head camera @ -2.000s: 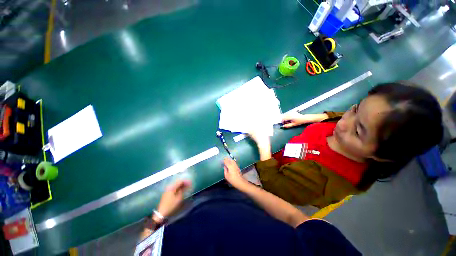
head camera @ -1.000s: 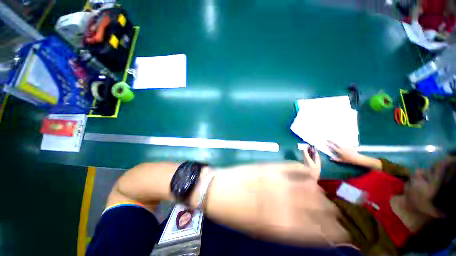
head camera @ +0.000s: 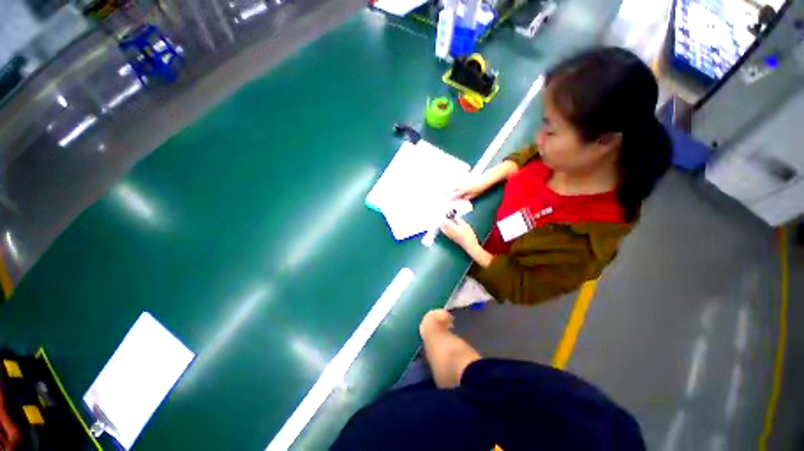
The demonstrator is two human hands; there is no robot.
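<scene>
A loose stack of white paper sheets (head camera: 410, 189) lies on the green bench in front of a seated co-worker. Both of the co-worker's hands are at its near edge, with a small dark item between them that is too small to name. My right hand (head camera: 436, 324) is small in view at the bench's near edge, below the co-worker, with its fingers curled. Whether it holds anything is hidden. It is apart from the sheets. My left hand is out of the picture.
A clipboard with a white sheet (head camera: 141, 379) lies at the lower left, by a black bag (head camera: 31, 405). A green tape roll (head camera: 439, 112), a dark plug (head camera: 407, 133) and a black dispenser (head camera: 473, 77) stand beyond the sheets. The co-worker (head camera: 564, 194) sits at the right.
The view has swung. My arm with the watch, earlier across the front, is out of the picture. My right hand shows by the bench edge. The co-worker's hands remain at the sheets.
</scene>
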